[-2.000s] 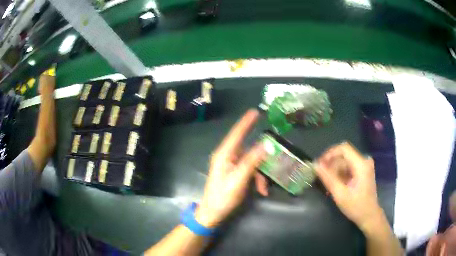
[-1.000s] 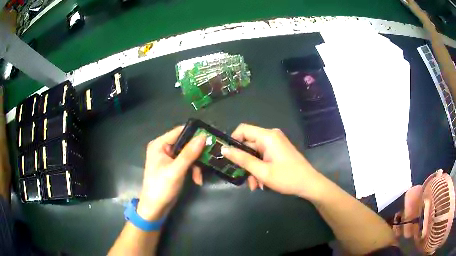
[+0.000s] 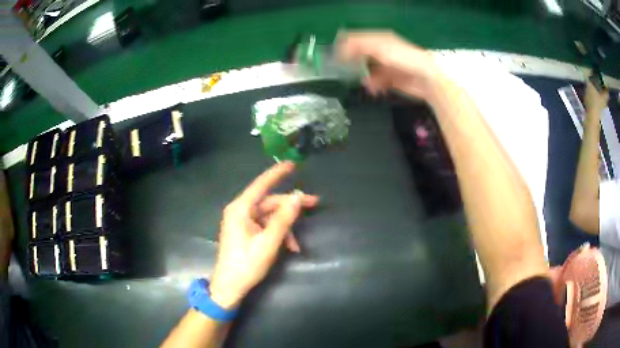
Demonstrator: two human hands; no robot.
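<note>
My right hand [image 3: 391, 64] is stretched out over the white edge rail at the belt, blurred. It holds a phone unit [image 3: 314, 57], a dark shape with green, at its fingertips over the green belt. My left hand [image 3: 255, 234] is above the mat with fingers apart, just below the board pile, and no part shows in it. The main boards [image 3: 306, 126] lie in a loose green and silver pile mid-bench. Black housings [image 3: 85, 178] with pale strips stand in two columns at left. One more housing [image 3: 155, 136] lies beside them, with a green tab at its edge.
The white edge rail [image 3: 163, 95] runs between bench and green belt [image 3: 251, 41]. A grey post [image 3: 51, 75] stands upper left. White paper sheets [image 3: 506, 143] and a dark panel [image 3: 428, 153] lie at right. A pink fan [image 3: 586, 289] is lower right. Another person's arm [image 3: 589, 156] reaches in at far right.
The unit has left my left hand and moved up and away over the belt in my right hand. My left hand has opened and stays over the mat. A person's arm shows at far right.
</note>
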